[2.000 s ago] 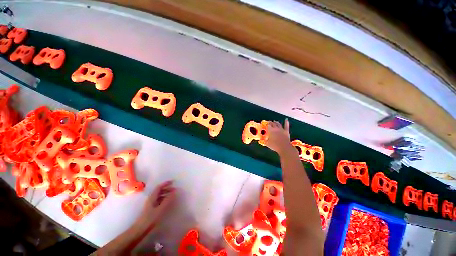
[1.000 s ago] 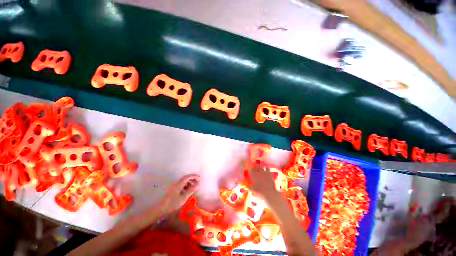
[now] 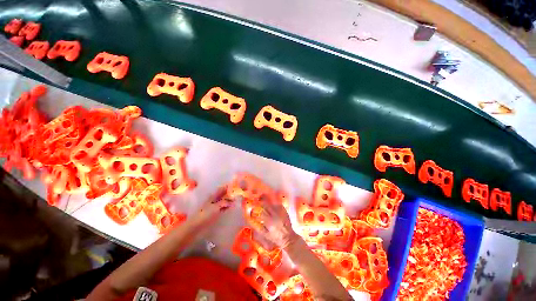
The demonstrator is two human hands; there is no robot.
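Observation:
An orange controller shell [image 3: 250, 187] is between my hands above the middle of the tabletop, slightly blurred. My right hand [image 3: 271, 222] is on its near right side and partly covers it. My left hand [image 3: 222, 200] is at its left end; blur hides whether the fingers close on it. A large heap of orange shells [image 3: 126, 167] lies to the left. A smaller heap [image 3: 344, 250] lies to the right, partly behind my right hand and forearm.
The green conveyor belt [image 3: 194, 44] runs beyond the table with a row of spaced shells [image 3: 276, 122]. A blue bin [image 3: 405, 235] of small orange parts stands at the right. Grey metal pieces [image 3: 442, 66] lie on the white ledge. A grey bar [image 3: 35, 66] crosses the belt edge at left.
My right hand has come from the belt to the right heap, then left to meet my left hand, with a shell now between them. The last placed shell stays on the belt.

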